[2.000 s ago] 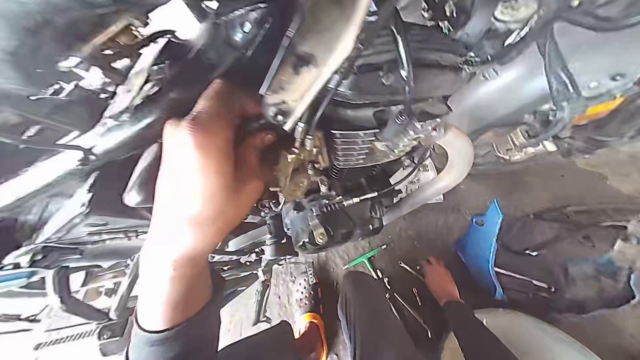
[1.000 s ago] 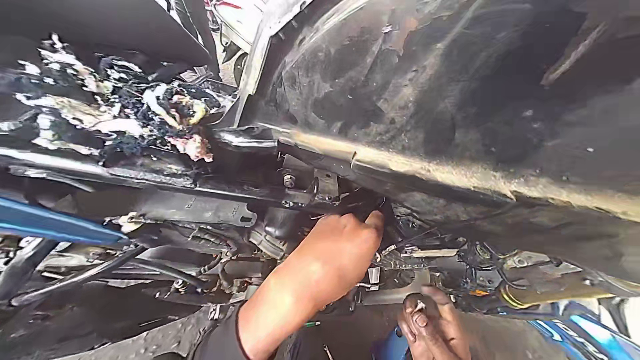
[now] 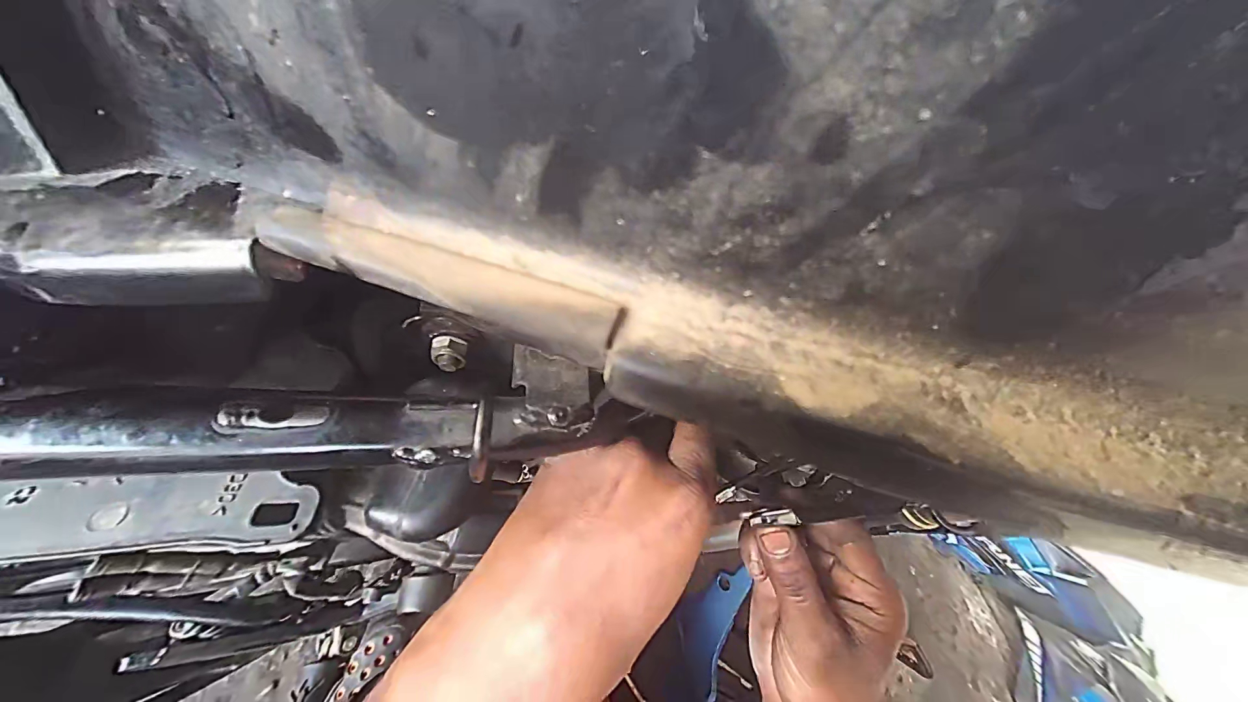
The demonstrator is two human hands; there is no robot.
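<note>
My left hand (image 3: 624, 487) reaches up from the bottom, its fingers hidden behind the lower edge of a dusty black fender (image 3: 907, 390) of a motorcycle; whether it grips anything cannot be seen. Just right of it, my right hand (image 3: 829, 604) pinches a small shiny metal part (image 3: 775, 519) between thumb and fingers, close beneath the fender edge. A black metal frame tube (image 3: 244, 429) runs to the left of my left hand, with a hex nut (image 3: 448, 352) and a small metal bracket (image 3: 551, 380) above it.
A grey plate with a square hole (image 3: 175, 512) lies below the tube, over cables and hoses (image 3: 234, 575). Behind my right hand show a blue plastic panel (image 3: 712, 624) and, farther right, blue bodywork (image 3: 1053, 585). The fender fills the upper view.
My left hand has gone from beside the engine parts to behind the fender edge. My right hand, low by the tools on the ground two seconds ago, is now up beside it. The view has shifted greatly.
</note>
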